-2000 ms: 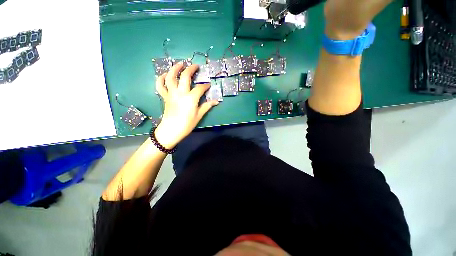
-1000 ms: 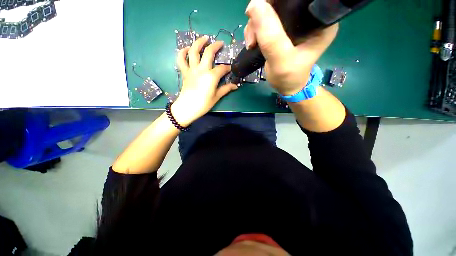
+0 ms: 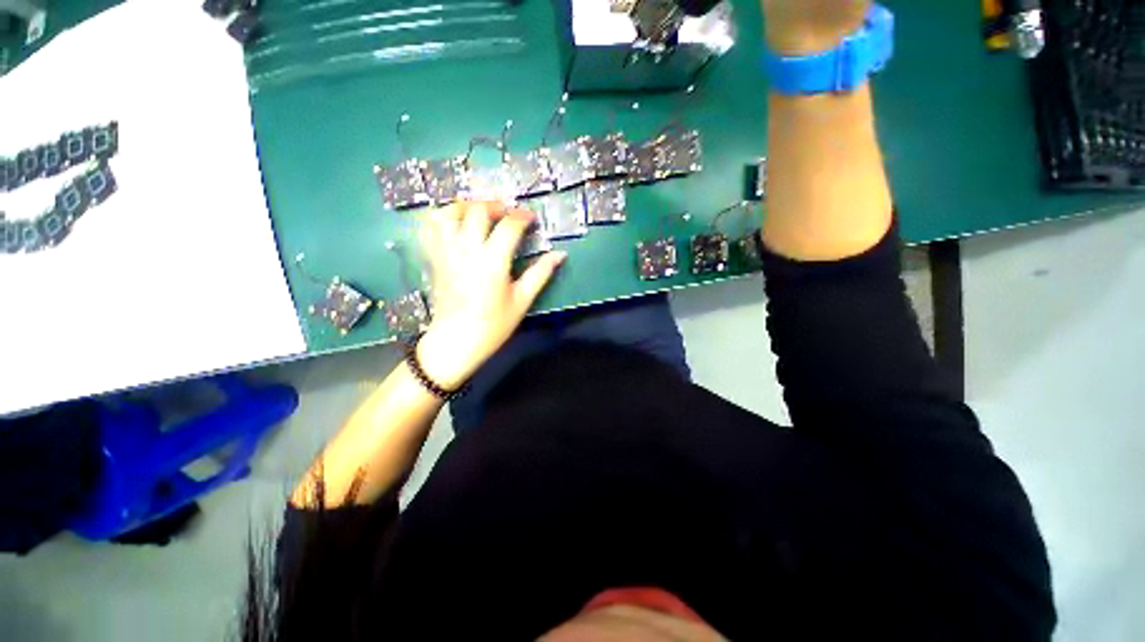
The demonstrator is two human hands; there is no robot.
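My left hand (image 3: 475, 276) lies on the green mat with thumb and index finger at the sides of a circuit board module (image 3: 535, 237), partly hidden by the fingers. Other square modules (image 3: 605, 201) with thin lead wires stand in rows beyond and beside it. My right hand (image 3: 814, 23) is at the top edge, its fingers cut off. A dark end of the electric screwdriver (image 3: 698, 6) shows left of it, at the metal top of the screw feeder (image 3: 653, 23). The screwdriver's body is out of view.
The white sheet (image 3: 151, 289) at left bears curved lines of flat square boards (image 3: 57, 157). Clear strips (image 3: 377, 38) lie at the back. Separate modules (image 3: 709, 253) lie near the front edge. A black gridded tray (image 3: 1099, 100) and a yellow-and-metal item (image 3: 1027, 31) are at right.
My right hand brought the screwdriver down to the module by my left hand, then moved back up to the feeder. My left hand stays at the module. The camera view shifted.
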